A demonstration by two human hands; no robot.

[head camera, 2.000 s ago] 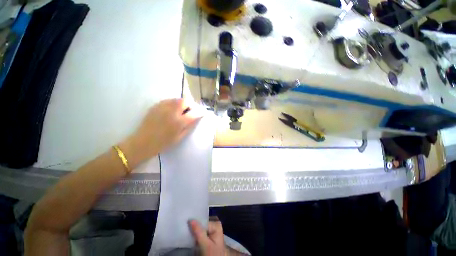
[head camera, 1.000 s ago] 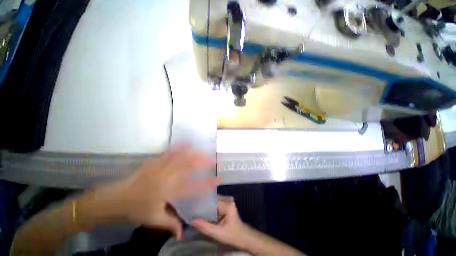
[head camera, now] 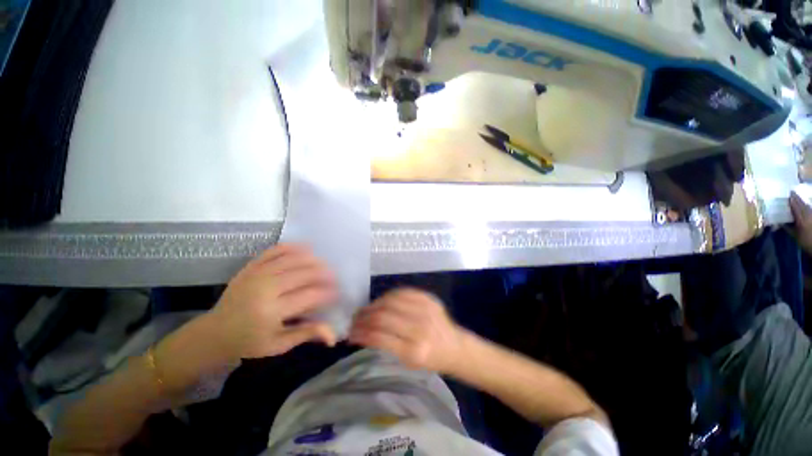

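A cut garment piece, pale side up, runs from under the needle area of the white lockstitch sewing machine down over the table's front edge. A thin dark line shows along its left side. My left hand grips its lower end from the left. My right hand grips the lower right corner, close beside my left fingers. The presser foot and needle are hard to make out in the bright light. Both hands are slightly blurred and hang below the table edge.
A stack of dark cut pieces lies at the table's left. Thread snips lie under the machine arm. The ruler runs along the front edge. Small items lie at the right. Another person's hand shows at the right edge.
My left hand has moved from beside the needle down to the lower end of the piece. My right hand has come up beside it. The view has shifted, showing more of the table's front.
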